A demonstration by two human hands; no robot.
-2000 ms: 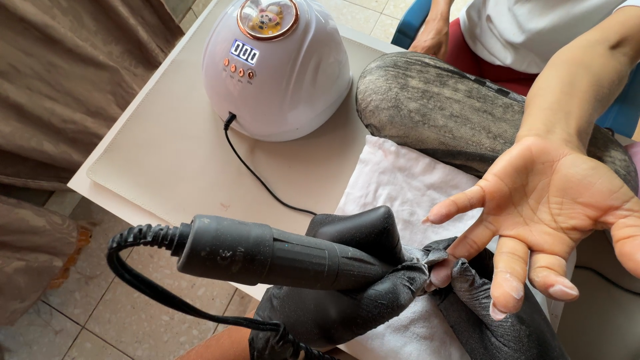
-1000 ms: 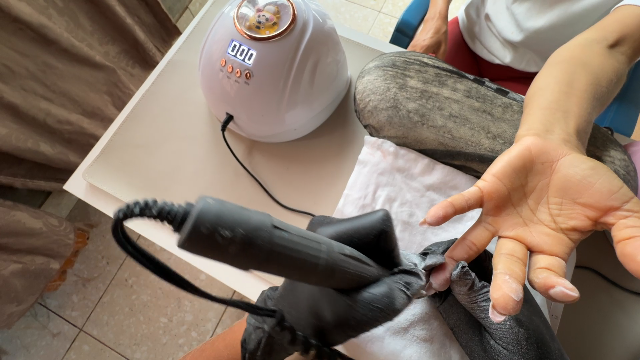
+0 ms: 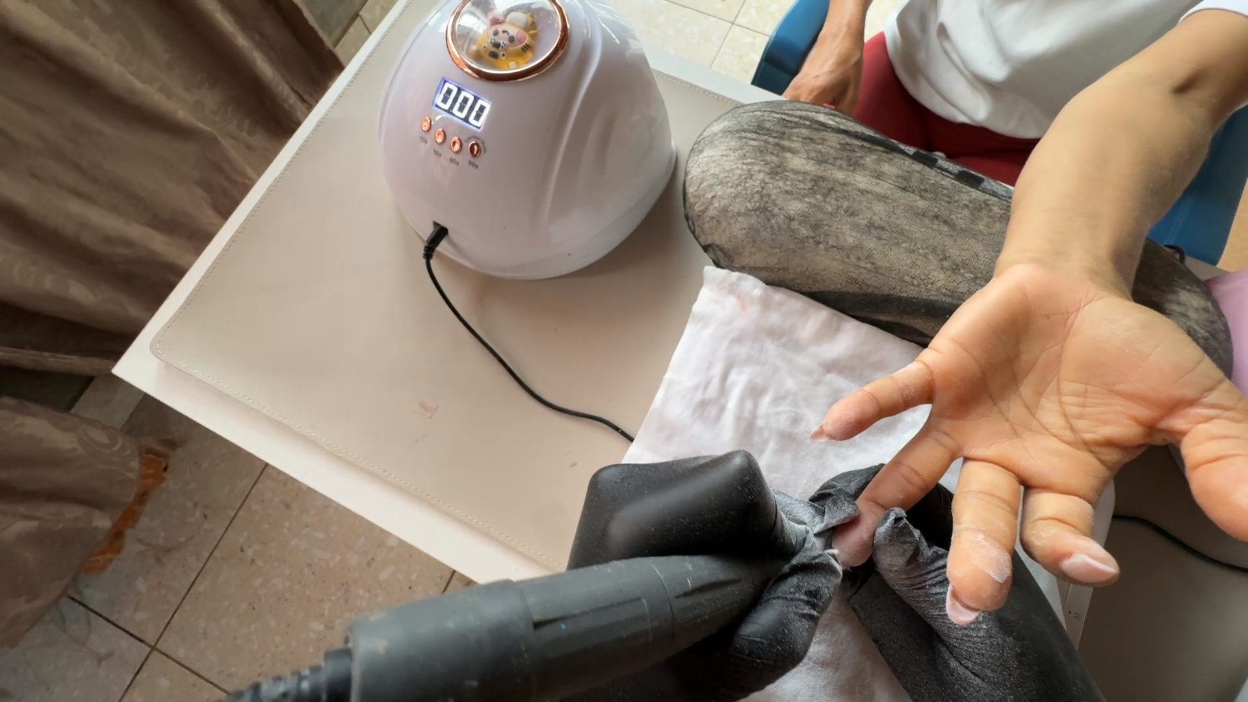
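My left hand (image 3: pixel 697 546), in a black glove dusted with powder, grips a dark electric nail drill (image 3: pixel 546 624) whose rear end and cord point to the lower left. The drill's front end lies at another person's fingertip, where my fingers hide the bit. Under and beside that fingertip, my right hand (image 3: pixel 960 604), also in a dusty black glove, holds the finger with its thumb pressed close. The other person's hand (image 3: pixel 1072 380) is palm up with fingers spread, and whitish dust marks its fingertips. A white cloth (image 3: pixel 770 361) lies beneath the hands.
A white nail lamp (image 3: pixel 526 175) with a lit display stands on the beige table mat (image 3: pixel 390 390), its black cable (image 3: pixel 497 361) running toward the cloth. A grey patterned armrest cushion (image 3: pixel 829 205) lies under the other person's forearm. A brown curtain (image 3: pixel 136 175) hangs at left.
The nail drill's rear end has swung down toward the bottom of the view, and my left hand has tilted with it. The other person's finger is still held by my right hand.
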